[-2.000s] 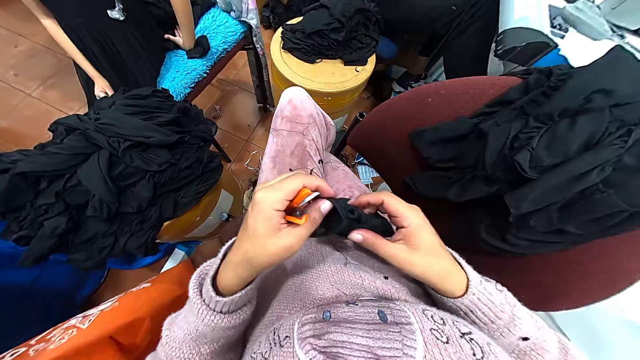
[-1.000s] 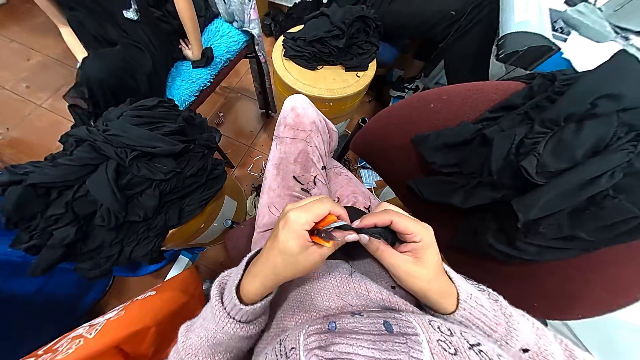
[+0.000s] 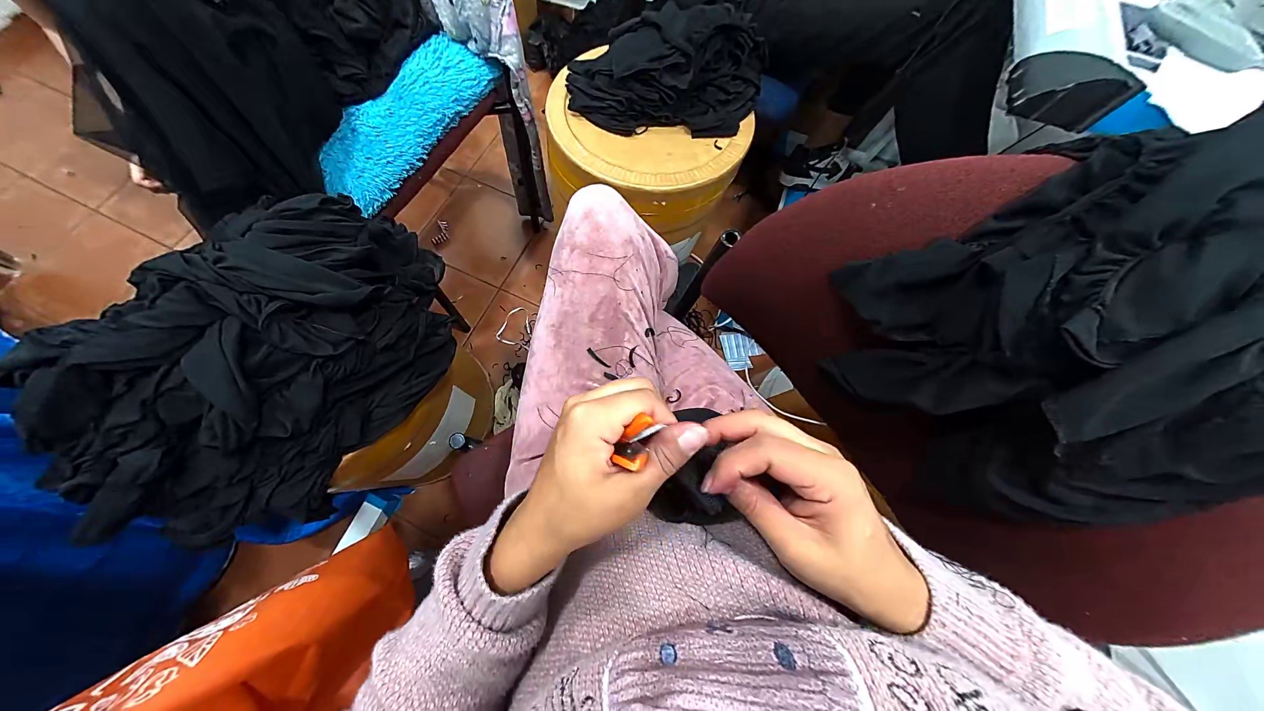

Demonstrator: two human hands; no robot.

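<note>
My left hand [image 3: 602,464] is closed around a small cutting tool with orange handles [image 3: 632,456], probably thread snips; most of its blade is hidden by the fingers. Its thumb and finger also meet a piece of black fabric [image 3: 696,494] over my lap. The fingers of my right hand [image 3: 815,499] pinch the same fabric from the other side. Short black thread scraps [image 3: 617,363] lie on my pink trousers.
Heaps of black fabric lie at left [image 3: 237,346], on a yellow drum [image 3: 642,158] ahead, and on a dark red chair [image 3: 780,257] at right. A blue fluffy cushion [image 3: 405,118] is on another chair. An orange bag [image 3: 286,622] is at lower left. A person in black trousers [image 3: 928,69] sits ahead.
The other person's hand that rested on the blue cushion is gone from it. Both my hands have stayed together at the black fabric, with the orange-handled tool still in my left hand.
</note>
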